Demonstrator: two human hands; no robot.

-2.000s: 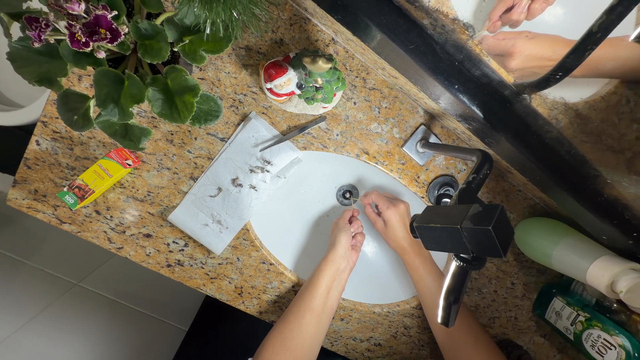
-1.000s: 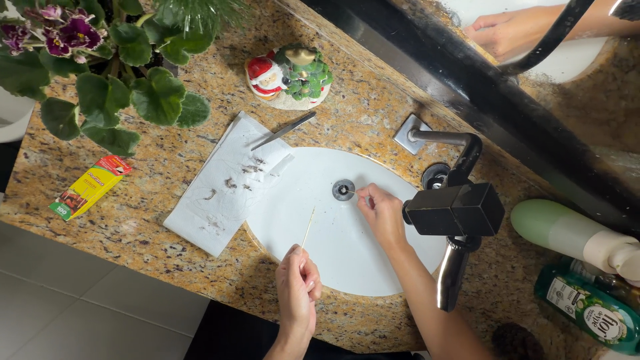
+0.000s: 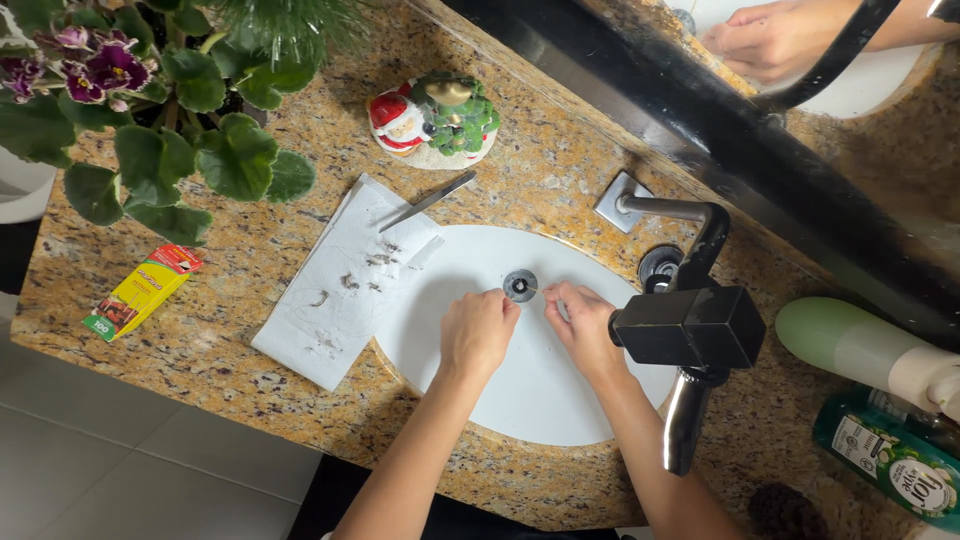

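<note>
Over the white oval sink basin (image 3: pixel 540 390), my left hand (image 3: pixel 476 330) and my right hand (image 3: pixel 585 322) are close together, one on each side below the metal drain (image 3: pixel 520 286). A thin wooden toothpick (image 3: pixel 531 288) spans the gap at the drain, its ends near the fingers of both hands; its left end is hard to see. My right fingertips are pinched at its right end. Left of the basin, a folded white paper towel (image 3: pixel 300 330) bears several dark clumps of hair and grime (image 3: pixel 349 281). Metal tweezers (image 3: pixel 427 201) lie across its upper corner.
A black faucet (image 3: pixel 686 326) reaches over the basin's right side. A green pump bottle (image 3: pixel 847 337) and a teal soap bottle (image 3: pixel 892 450) lie at right. A Santa figurine (image 3: pixel 435 120), a potted violet (image 3: pixel 157 150) and a yellow toothpick box (image 3: pixel 142 292) stand or lie on the granite counter.
My left hand, lower and holding the toothpick upright one second ago, has moved up beside the drain. My right hand remains close to the drain.
</note>
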